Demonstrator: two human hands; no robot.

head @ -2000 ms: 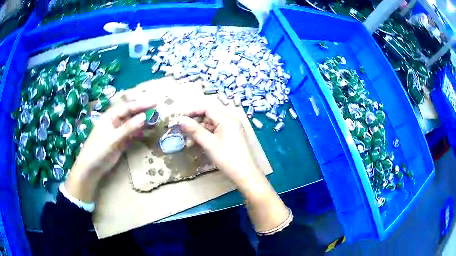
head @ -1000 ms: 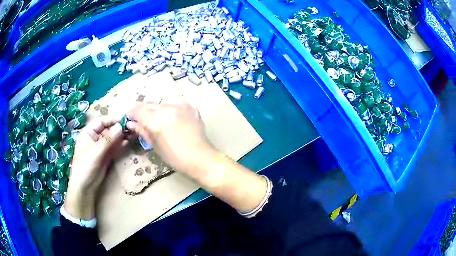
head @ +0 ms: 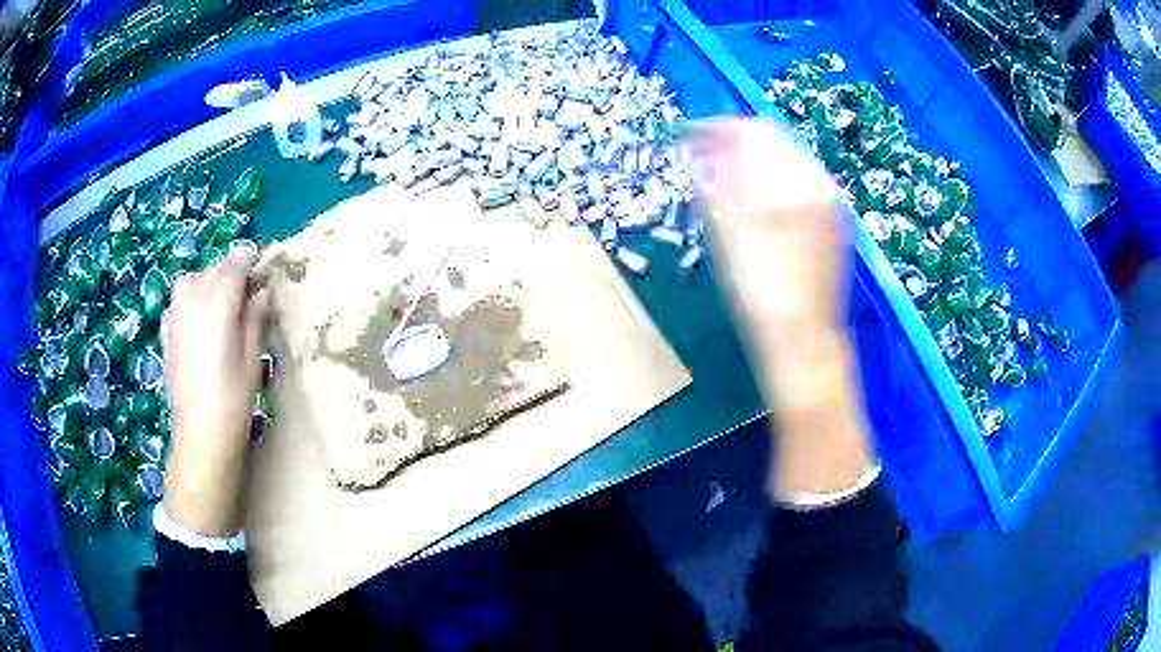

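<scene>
My left hand (head: 214, 344) is at the right edge of the loose pile of green shells (head: 108, 369); its fingers are bent and I cannot tell what they hold. My right hand (head: 770, 191) is blurred, over the left wall of the right parts bin, beside the heap of silvery inserts (head: 509, 115). What it holds cannot be made out. The small white glue dish (head: 416, 353) sits on the stained pad (head: 369, 287), with the thin applicator stick (head: 427, 289) resting in it and pointing up and right.
The large blue parts bin (head: 942, 369) at right holds a pile of glued assemblies (head: 910, 217). A translucent glue bottle (head: 295, 119) and a small white item (head: 238, 93) lie at top left. The pad lies on a cardboard sheet (head: 611, 350). Blue bin walls stand left and behind.
My right hand has moved from above the pad, beside my left hand, to the right bin's wall. My left hand has moved left to the green pile. The dish and stick are uncovered.
</scene>
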